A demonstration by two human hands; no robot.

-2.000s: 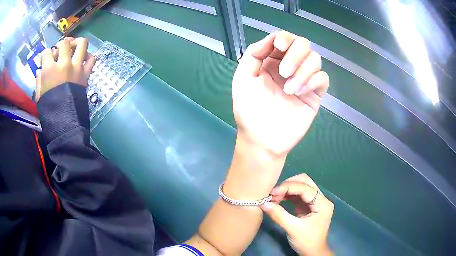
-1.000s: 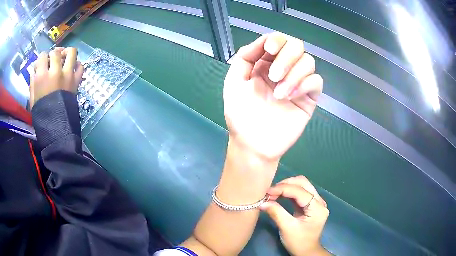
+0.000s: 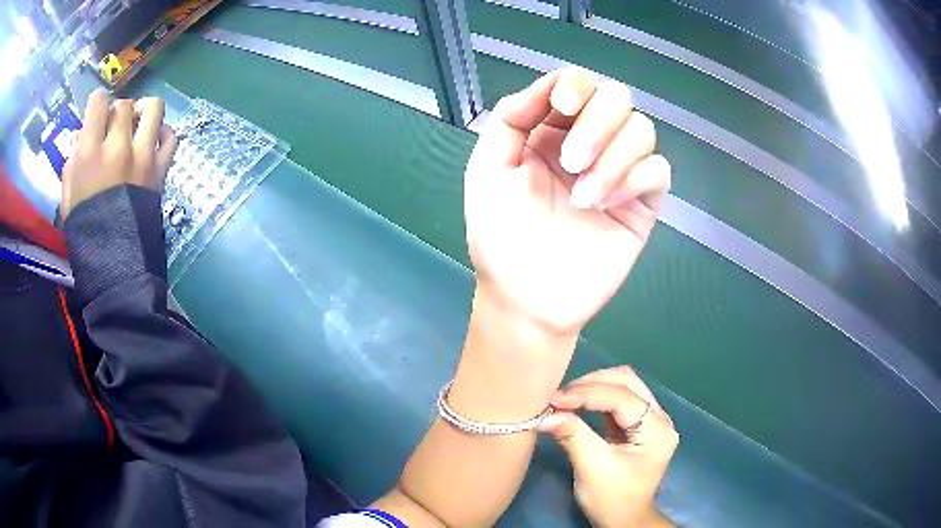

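My left hand is raised, palm up, in the middle of the view, with its fingers loosely curled and nothing in it. A thin silvery bracelet lies around my left wrist. My right hand is at the lower right, beside that wrist. Its thumb and index finger pinch the bracelet at its right side. The pinched end is hidden by the fingertips.
At the left, another person's hand and dark sleeve are beside a clear plastic blister tray on the green bench. Beyond are a green conveyor belt, silver rails and an upright post.
The view has shifted slightly, so the tray and post sit further left than at first. The other person's fingers have moved a little. My right fingers stay on the bracelet.
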